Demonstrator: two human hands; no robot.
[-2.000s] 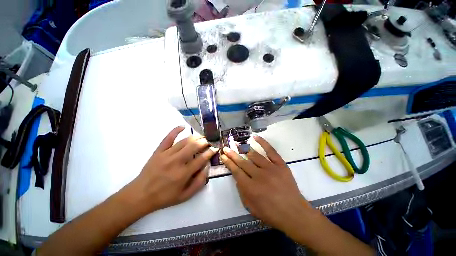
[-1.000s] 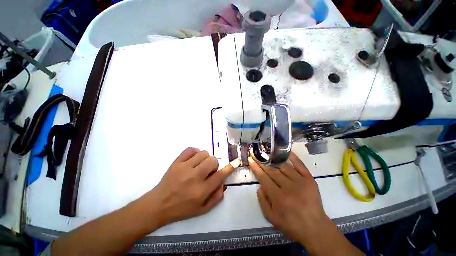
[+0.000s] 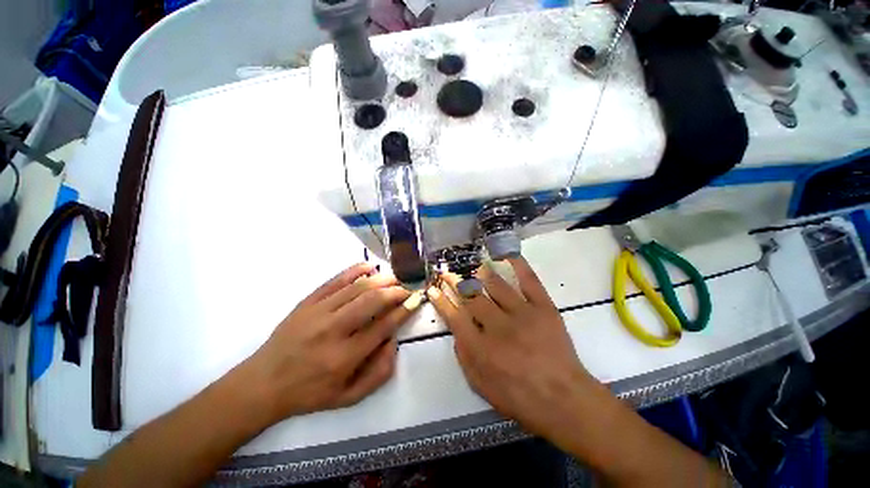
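Note:
The white sewing machine head [image 3: 477, 143] stands in front of me, with a shiny upright oblong guard [image 3: 402, 221] at its front. My left hand [image 3: 334, 334] lies flat on the bed left of the needle area, its index fingertip at the foot. My right hand [image 3: 510, 338] lies on the bed just right of it, fingertips near the same spot under the thread tension knob [image 3: 500, 229]. The fingertips of both hands almost meet. Only a tiny dark bit shows between them; the guard and fingers hide the needle and most of any work piece.
A dark brown strip [image 3: 127, 257] lies at the left, beside curled dark trim loops [image 3: 72, 276] on a blue patch. Scissors [image 3: 658, 291] with yellow and green handles lie right of the hands. A thin white-tipped rod [image 3: 790, 310] is farther right. A white tub [image 3: 205, 43] is behind.
The view swung right and back, so the machine shifted right and then left again. The dark piece between the fingertips shows less than two seconds ago. Both hands stay at the needle area.

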